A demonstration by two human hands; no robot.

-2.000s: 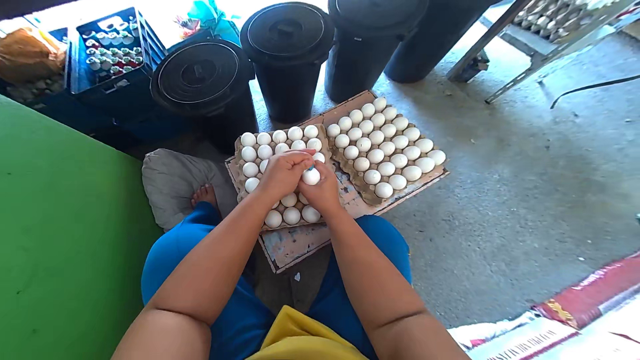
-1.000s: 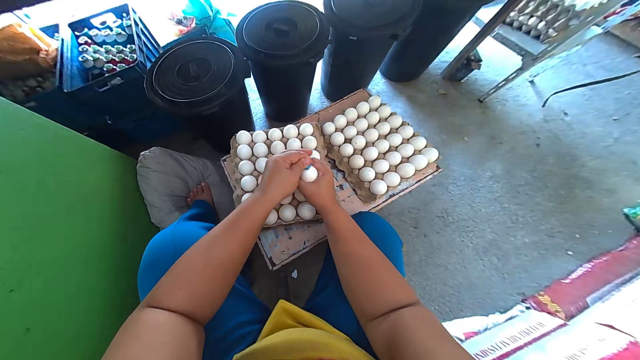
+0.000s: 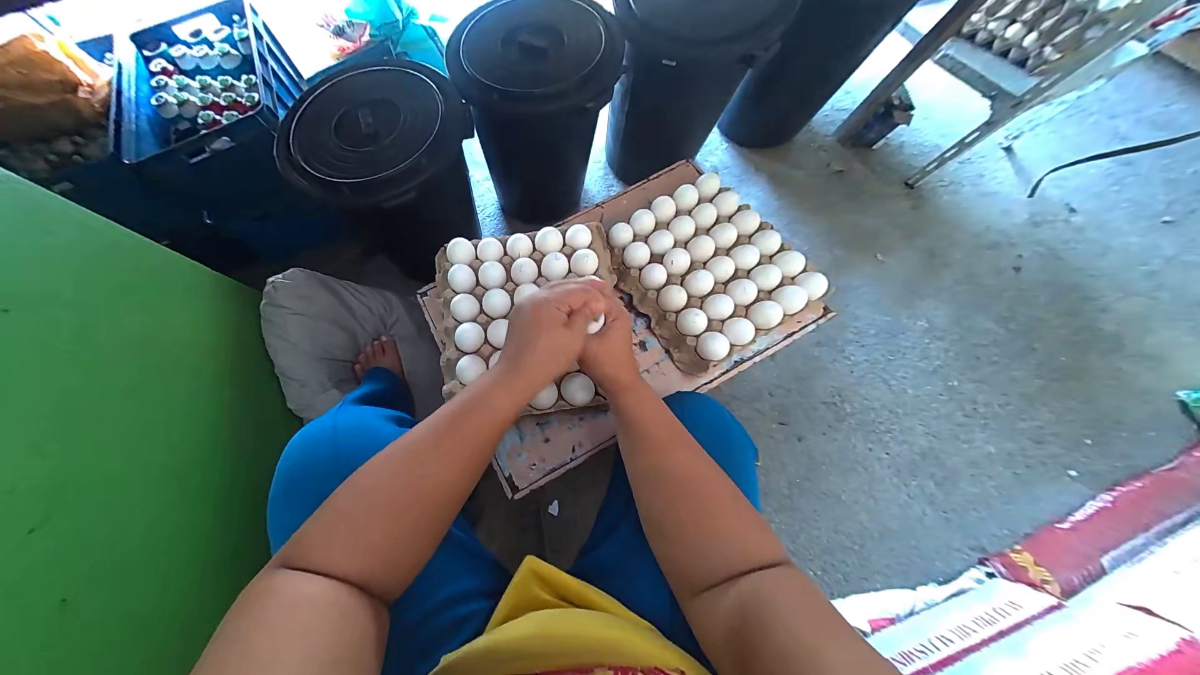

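Note:
My left hand (image 3: 547,328) and my right hand (image 3: 609,342) are together above the left cardboard egg tray (image 3: 611,251). A white egg (image 3: 596,323) shows between them, partly covered by the fingers, with the right hand closed around it. The left hand's fingers are bent against the right hand; whether they grip the egg too is hidden. White eggs (image 3: 464,307) stand in the left tray, some behind my hands and wrists. Right beside it lies a second cardboard tray (image 3: 667,333) filled with white eggs (image 3: 721,265). Both trays rest on a worn, paint-marked board (image 3: 553,445).
Black lidded bins (image 3: 534,56) stand behind the trays. Blue crates (image 3: 131,94) with small bottles are at upper left, a green panel (image 3: 112,422) at left, and a grey cushion (image 3: 328,328) near my foot. A metal-legged stand (image 3: 984,131) holds more eggs at upper right. Printed sacks (image 3: 984,619) lie lower right.
The egg between my hands showed more fully in the earlier frames; the fingers now cover more of it. Both hands stay over the left tray.

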